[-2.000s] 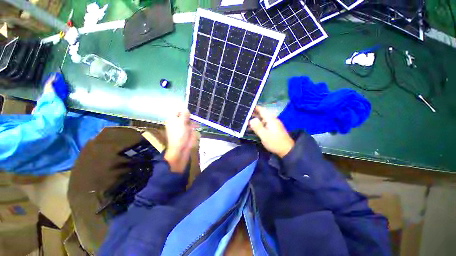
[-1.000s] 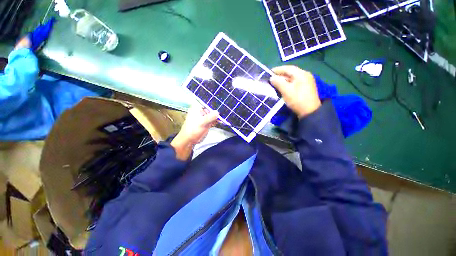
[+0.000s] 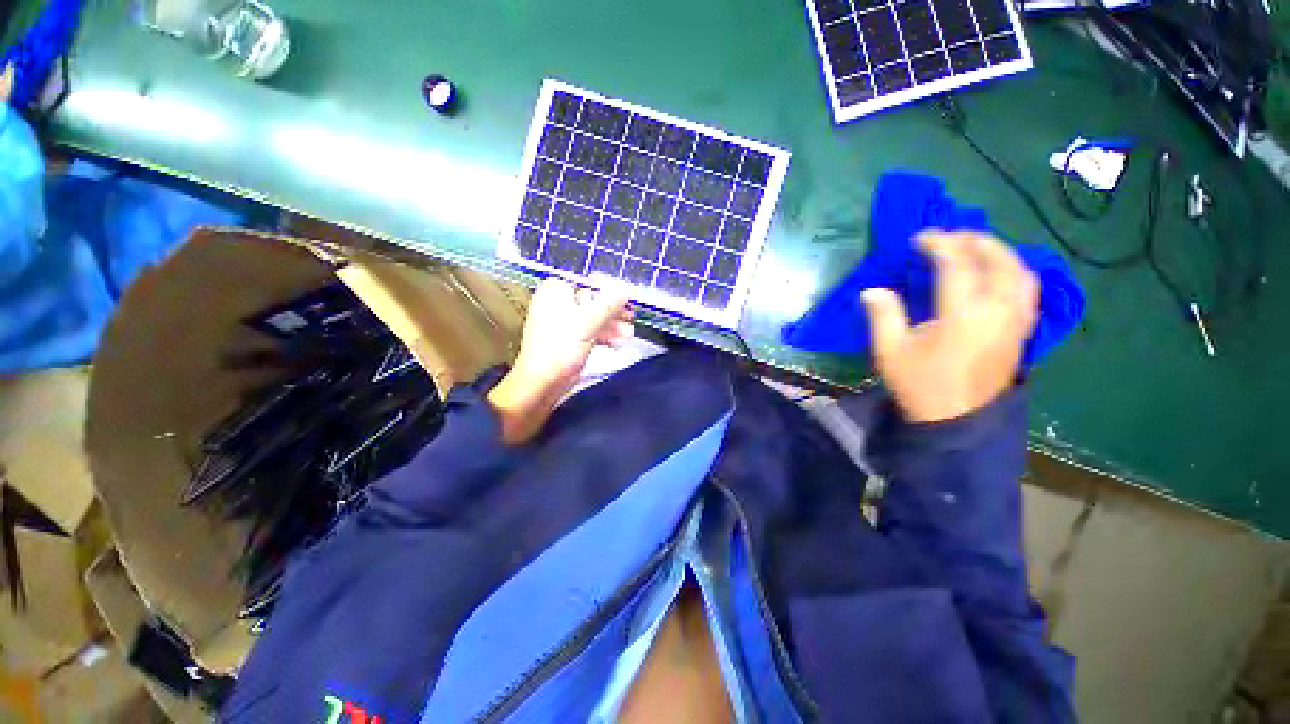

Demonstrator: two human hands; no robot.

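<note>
A solar panel [image 3: 644, 198] lies face up at the bench's near edge, its dark cells and pale frame showing. My left hand [image 3: 566, 340] holds the panel's near edge; part of the fingers is hidden. A thin black cable shows below the panel's near right edge. My right hand [image 3: 962, 323] is over the crumpled blue cloth [image 3: 901, 212], fingers spread and slightly bent. Whether its fingertips touch the cloth cannot be told.
Another solar panel [image 3: 920, 51] lies at the back. A black cable [image 3: 1047, 226], white lump [image 3: 1095, 164], small cap [image 3: 440, 94] and clear bottle [image 3: 252, 37] are on the bench. A carton [image 3: 149, 333] of dark panels stands at left. A person's blue sleeve [image 3: 21, 226] shows far left.
My right hand has let go of the panel and moved right to the blue cloth. The panel has turned and lies lower over the bench edge, with my left hand still on it.
</note>
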